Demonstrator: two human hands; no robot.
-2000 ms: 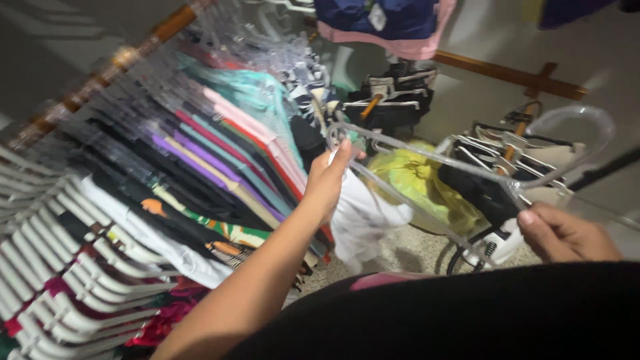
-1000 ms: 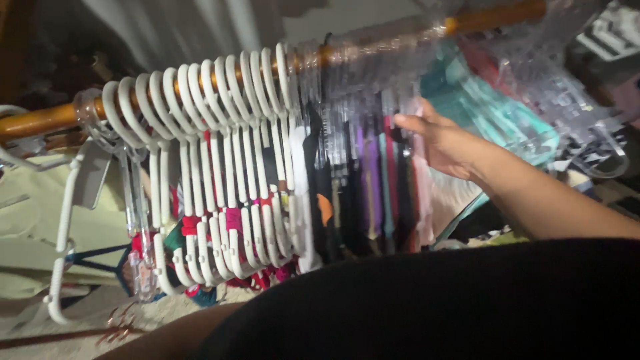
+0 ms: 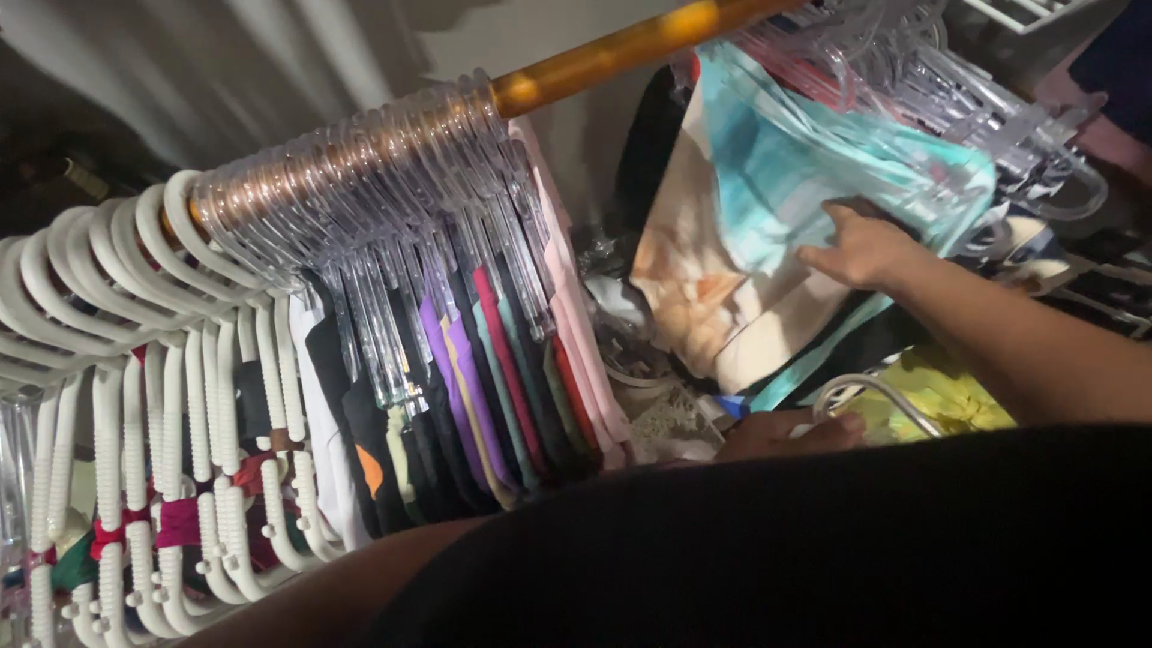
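Note:
My right hand (image 3: pixel 855 247) reaches in from the right. Its thumb and index finger are apart and lie against a teal, white and peach printed garment (image 3: pixel 765 198) at the rod's right part. Low in the middle, my left hand (image 3: pixel 792 436), partly hidden behind my black clothing, is closed on a clear plastic hanger (image 3: pixel 877 389) whose curved end shows. Left of the printed garment, a pink garment (image 3: pixel 576 342) ends a tight row of coloured garments (image 3: pixel 468 387) on clear hangers (image 3: pixel 378 171).
An orange-brown rod (image 3: pixel 621 54) crosses the top. White hangers (image 3: pixel 117 279) with small garments crowd the left. More clear hangers (image 3: pixel 981 99) cluster at the upper right. A yellow item (image 3: pixel 945 396) lies low at the right, and a white wire rack (image 3: pixel 1026 11) is at the top right.
My right hand has moved from the row of coloured garments to the printed garment. A gap now shows between that garment and the pink one. My left hand has come into view.

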